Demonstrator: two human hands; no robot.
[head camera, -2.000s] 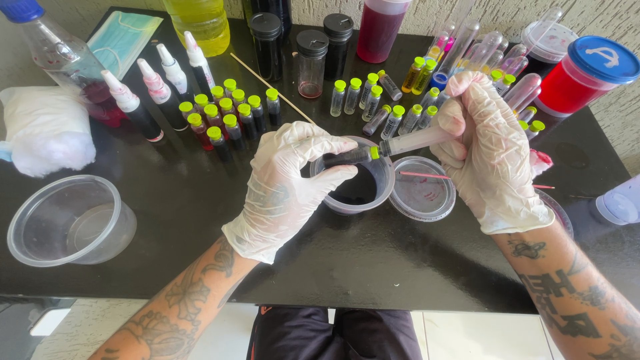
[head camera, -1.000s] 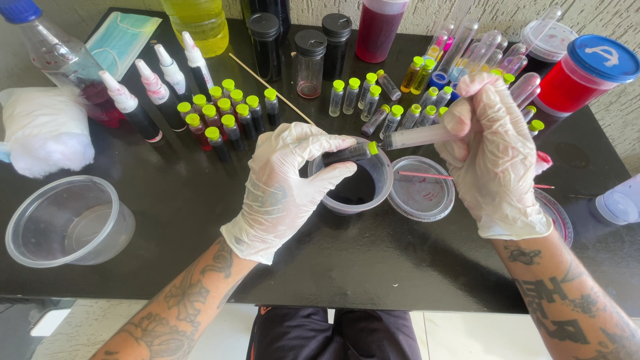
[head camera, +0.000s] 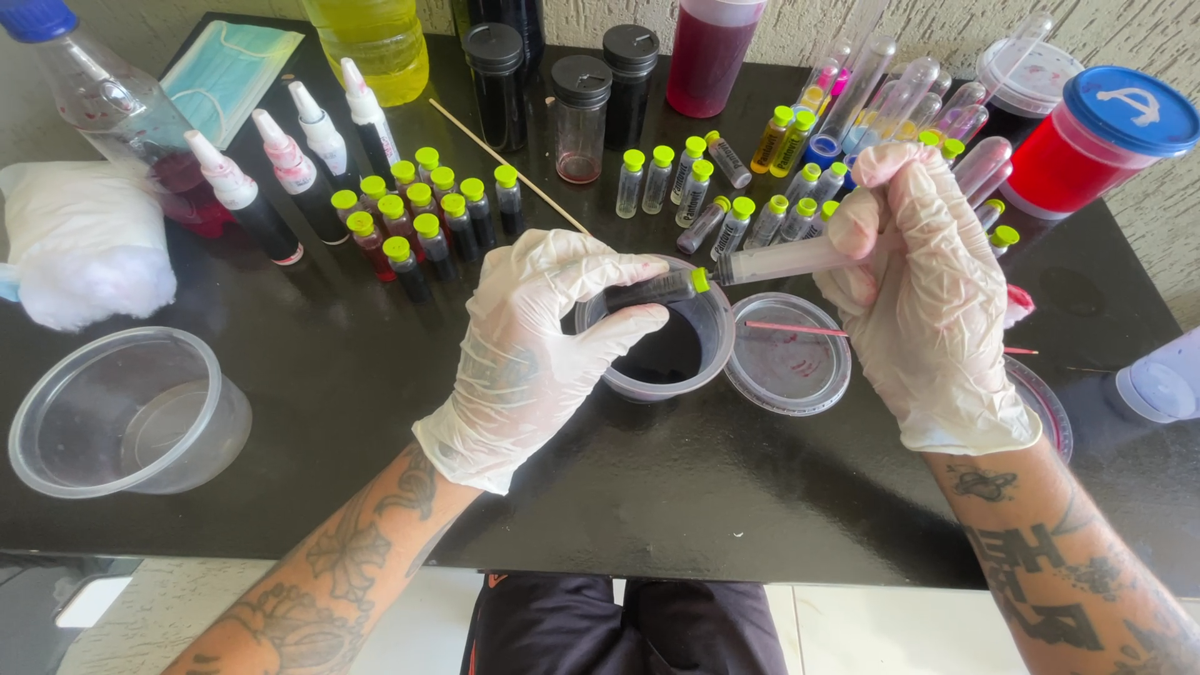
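Between the thumb and fingers of my gloved left hand (head camera: 534, 347) lies a small glass vial (head camera: 647, 290) with a yellow-green cap, tilted nearly flat, with dark contents. My gloved right hand (head camera: 928, 291) grips a clear plastic syringe (head camera: 778, 262), whose tip points left at the vial's cap. Whether a needle goes through the cap is too small to tell. Below the vial stands a round plastic tub (head camera: 717, 352) of dark liquid. A clear lid (head camera: 797, 375) with a thin pink stick (head camera: 797, 329) across it lies just right of the tub.
Capped vials (head camera: 455, 220) stand in a group at left, near white-nozzled bottles (head camera: 305, 164). More vials (head camera: 694, 192) and clear tubes (head camera: 905, 98) are behind my hands. An uncovered plastic tub (head camera: 211, 403) stands at left, a blue-lidded red container (head camera: 1078, 150) at back right. A wooden stick (head camera: 506, 164) lies behind.
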